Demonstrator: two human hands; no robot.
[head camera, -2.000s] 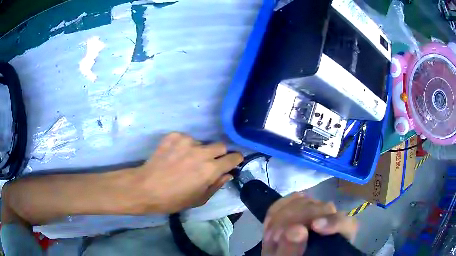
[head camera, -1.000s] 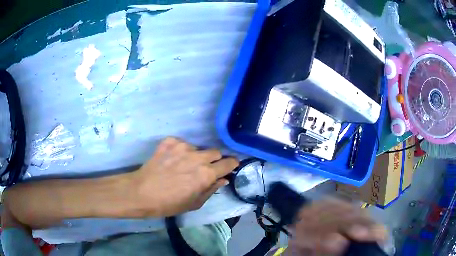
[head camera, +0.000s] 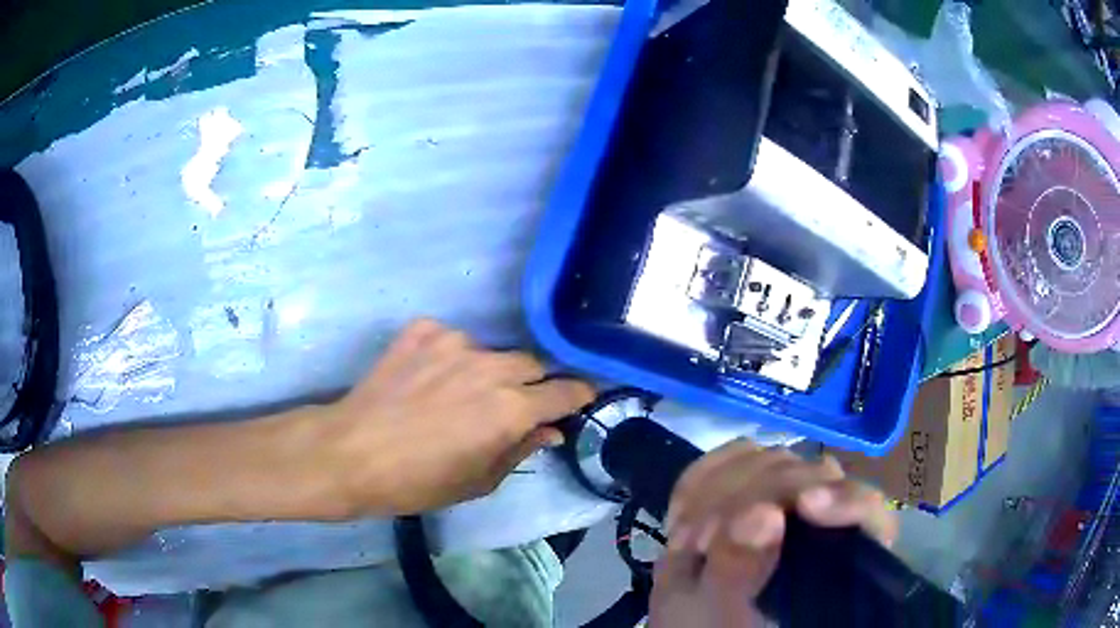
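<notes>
My left hand (head camera: 473, 423) lies on the white foam sheet (head camera: 405, 184) and its fingertips grip the edge of a black earcup ring (head camera: 587, 456) of a headset frame. My right hand (head camera: 749, 521) is closed around a thick black electric screwdriver (head camera: 649, 460), whose front end points left over the ring. The driver tip and any screw cannot be made out. The black curved headband (head camera: 424, 577) hangs over the bench's near edge, and thin wires show below the ring.
A blue tray (head camera: 547, 294) holds a silver and black screw feeder (head camera: 835, 209) and slim tools (head camera: 867, 356). A pink fan (head camera: 1062, 233) and cardboard box (head camera: 940, 442) are at the right. Black headset frames (head camera: 35, 307) lie at the left edge.
Since one second ago, my right hand and the screwdriver have moved left over the ring, near their place of two seconds ago. The left hand keeps its hold.
</notes>
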